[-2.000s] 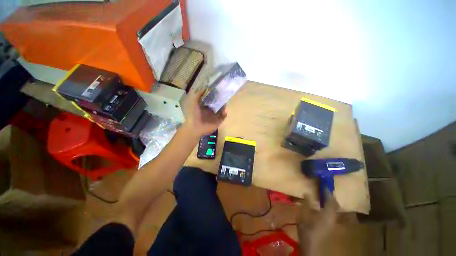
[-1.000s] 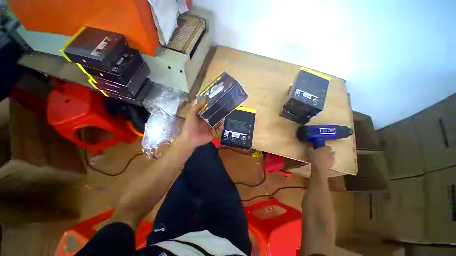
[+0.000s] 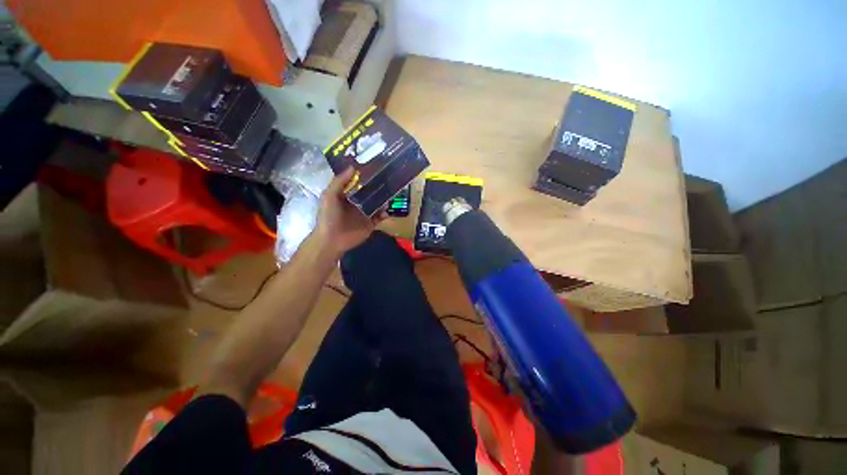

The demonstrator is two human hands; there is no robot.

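My left hand point(image 3: 342, 219) holds a black retail box point(image 3: 379, 163) from below at its left side, tilted, above the table's left edge. Its yellow lettering and white earbud picture face up. The blue heat gun point(image 3: 543, 343) is raised close to the camera, its metal nozzle pointing up and left towards the box, with a gap between them. My right hand is hidden behind the gun's body, where its handle is. Another black box with a yellow end point(image 3: 433, 223) lies on the table below the nozzle.
A phone point(image 3: 399, 201) lies partly under the held box. Stacked boxes point(image 3: 587, 139) stand on the table point(image 3: 501, 111) at right, more point(image 3: 190, 83) on the left bench. Clear film point(image 3: 295, 209), a red stool point(image 3: 153, 209) and an orange machine point(image 3: 186, 23) are at left; cartons point(image 3: 789, 362) at right.
The heat gun has risen off the table and swung left towards the camera. My left hand has moved slightly left and turned the box so its picture side shows more.
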